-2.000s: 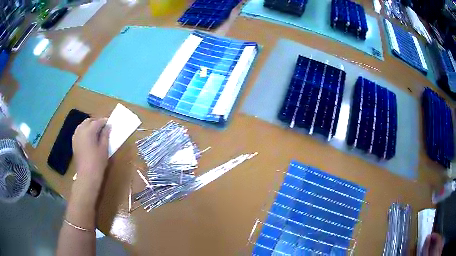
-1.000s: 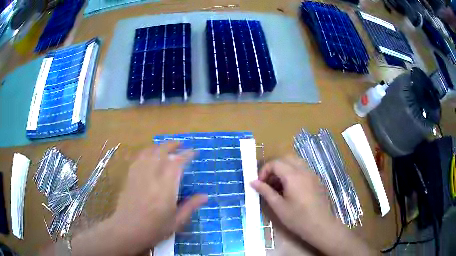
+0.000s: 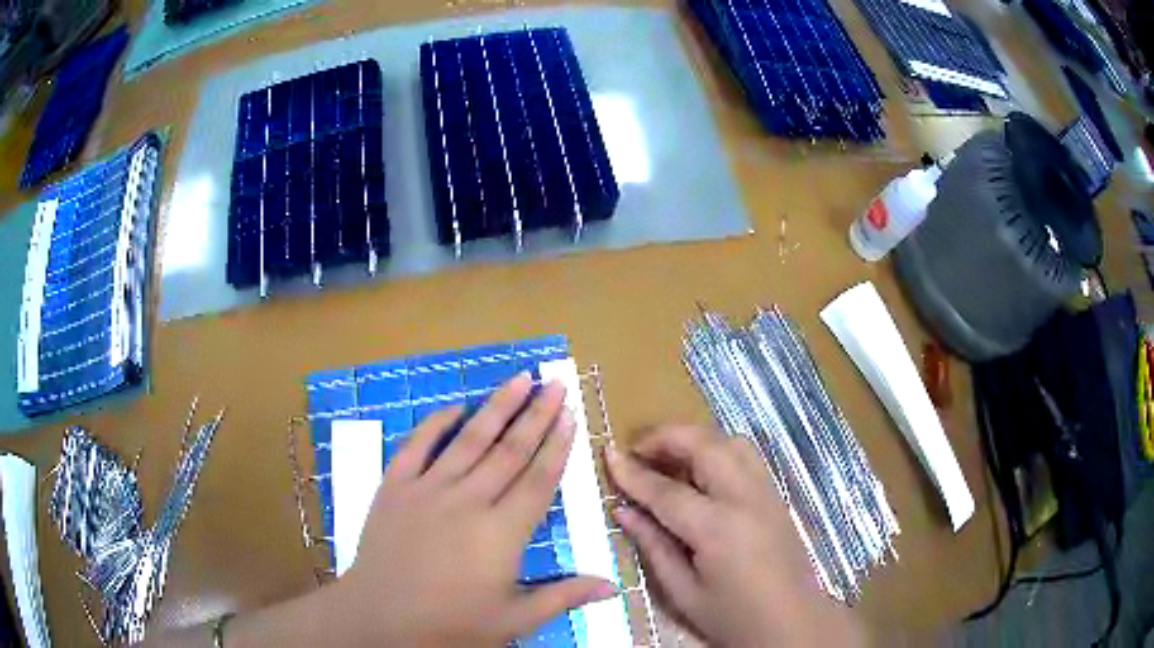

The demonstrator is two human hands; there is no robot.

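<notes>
The light-blue cell string (image 3: 437, 380) lies in front of me with thin wire ends past both sides. A white strip (image 3: 356, 471) lies along its left part and another white strip (image 3: 587, 494) along its right edge. My left hand (image 3: 475, 519) lies flat on the string, palm down and fingers apart, with fingertips and thumb on the right strip; it hides the middle of the string. My right hand (image 3: 715, 532) is at the right edge, fingers bent, fingertips at the thin bus ribbon (image 3: 600, 411). Whether they grip it cannot be told.
Ribbon bundles lie right (image 3: 804, 456) and left (image 3: 108, 519). A white strip pile (image 3: 899, 399) lies farther right, near a squeeze bottle (image 3: 896, 215) and grey drum (image 3: 987, 241). Dark cell stacks (image 3: 519, 139) stand behind, a finished stack (image 3: 86, 279) at left.
My left hand has moved from the string's left side onto its right strip. My right hand stays at the right edge. The left strip now shows clearly. The view has shifted a little.
</notes>
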